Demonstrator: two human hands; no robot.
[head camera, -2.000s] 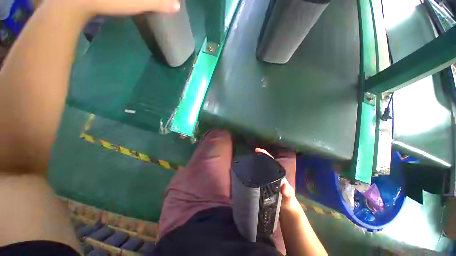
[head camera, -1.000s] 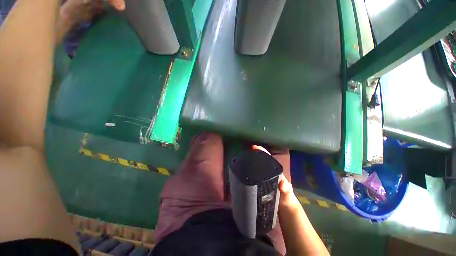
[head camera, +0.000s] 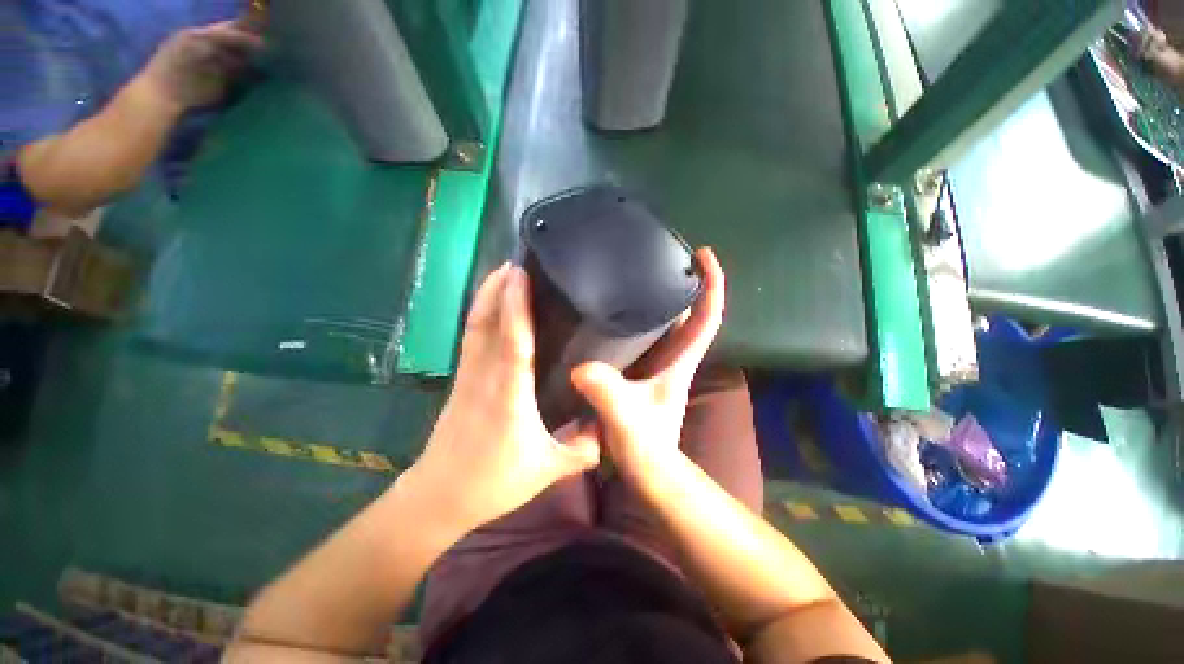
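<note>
A grey speaker housing (head camera: 623, 345) with a dark end cap (head camera: 613, 260) facing up is held between my two hands over the near edge of the belt. My left hand (head camera: 487, 396) grips its left side, with the fingers pointing up. My right hand (head camera: 660, 376) grips its right side, with fingers along the cap's edge. The lower part of the housing is hidden behind my hands. Another grey housing (head camera: 630, 65) is on the belt (head camera: 766, 234) at the top. A further grey housing (head camera: 377, 91) is on the side bench (head camera: 279, 247).
A coworker's arm (head camera: 98, 143) is at the upper left beside the side bench. Green conveyor rails (head camera: 448, 285) flank the belt, with a slanted post (head camera: 993, 91) at right. A blue bin (head camera: 1019, 506) with plastic scraps is at the lower right. Stacked housings lie at the lower left.
My left arm has come down from the side bench, and my left hand is now on the held housing. The housing has moved from my lap up to the belt edge.
</note>
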